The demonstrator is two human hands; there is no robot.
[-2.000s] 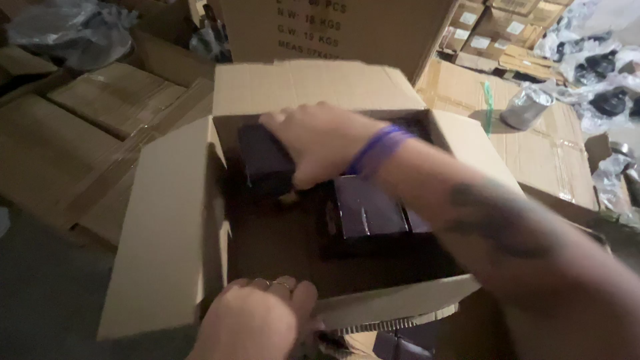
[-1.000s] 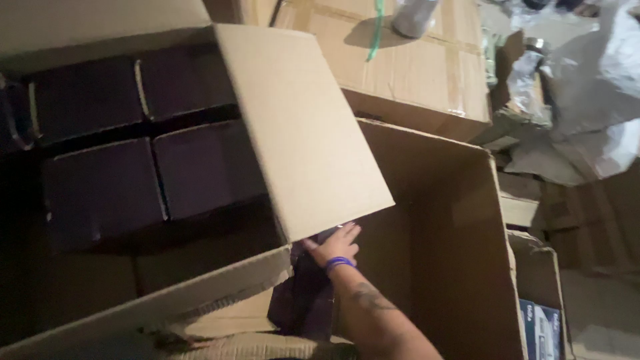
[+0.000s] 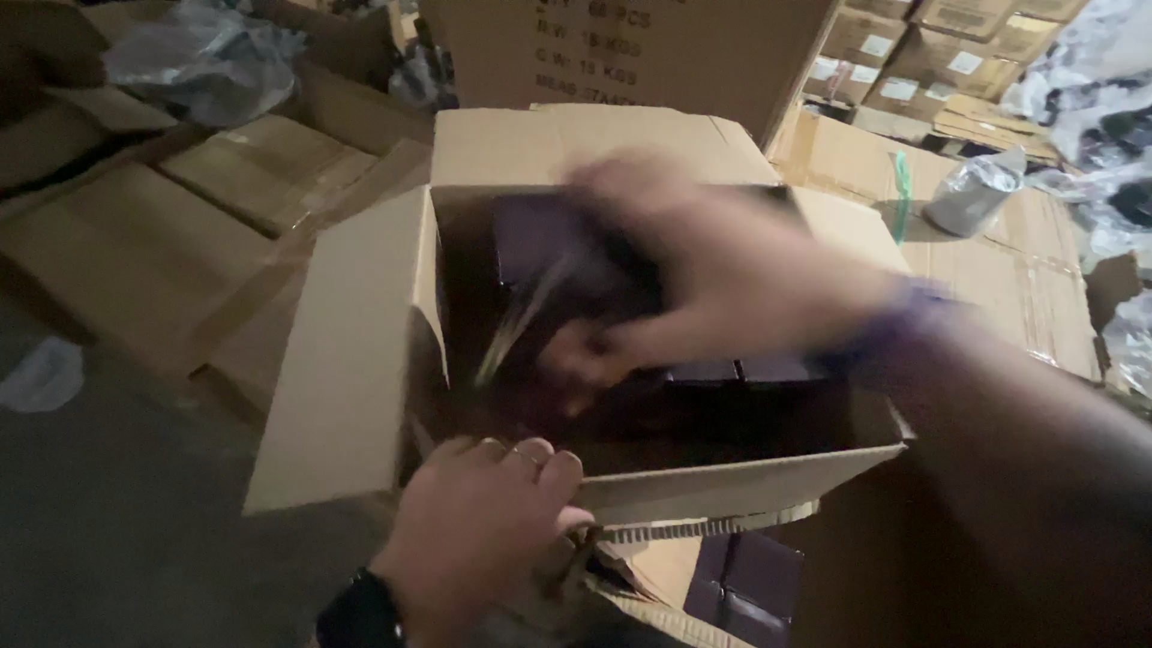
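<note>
An open cardboard box (image 3: 738,486) with its flaps spread holds dark purple boxes (image 3: 540,238), the far ones partly hidden by my arm. My right hand (image 3: 684,261), with a purple wristband, is inside it and badly blurred; a dark box seems to be under its fingers, but the grip cannot be made out. My left hand (image 3: 490,513), wearing rings and a black watch, has its fingers curled over the near left rim of the open box. Below that rim, more dark purple boxes (image 3: 760,576) lie in a lower carton.
A large printed carton (image 3: 630,54) stands behind the open box. Flat, taped cartons (image 3: 135,261) lie at the left with clear plastic (image 3: 207,67). At the right, a roll in plastic (image 3: 976,193) and a green strap (image 3: 902,198) rest on a carton; stacked boxes (image 3: 954,54) are beyond.
A second ago my right hand was at a dark box in the lower carton; now it is inside the upper open box. The view has swung back, and my left hand shows again on the rim.
</note>
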